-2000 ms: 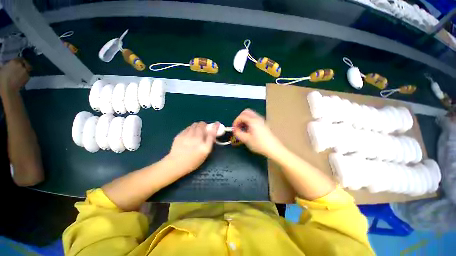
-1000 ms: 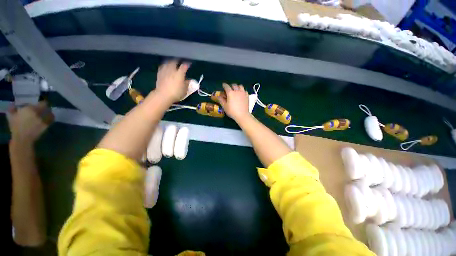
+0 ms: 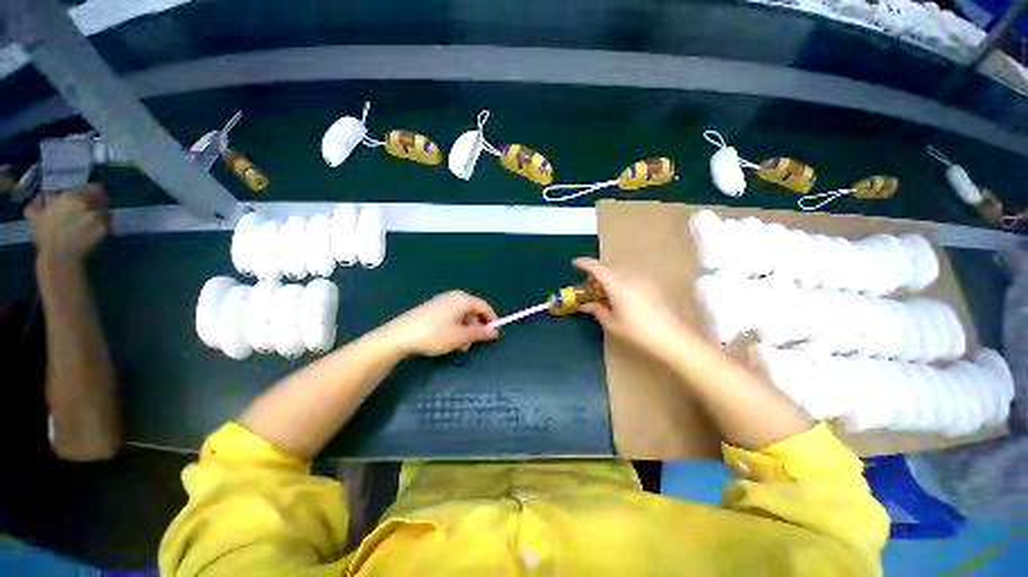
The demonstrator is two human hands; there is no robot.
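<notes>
My right hand [image 3: 618,302] holds a yellow-brown piece [image 3: 573,299] with dark and blue markings over the green worktop [image 3: 496,394], close to the cardboard's left edge. A white cord [image 3: 521,316] runs taut from this piece to the left. My left hand [image 3: 457,322] pinches the cord's other end between its fingertips. No white shell shows on this cord. The fingers hide part of the yellow-brown piece and the cord's tip.
White shells stand in two short rows [image 3: 268,318] at left and three long rows [image 3: 834,321] on the cardboard [image 3: 643,383] at right. The belt [image 3: 631,130] beyond the pale rail [image 3: 485,219] carries several corded pieces. A neighbour's arm [image 3: 77,327] and a slanted post [image 3: 124,107] are at left.
Both hands have come back from the belt to the worktop, now with a corded yellow-brown piece stretched between them. A shell-and-piece unit lies on the belt where the hands were.
</notes>
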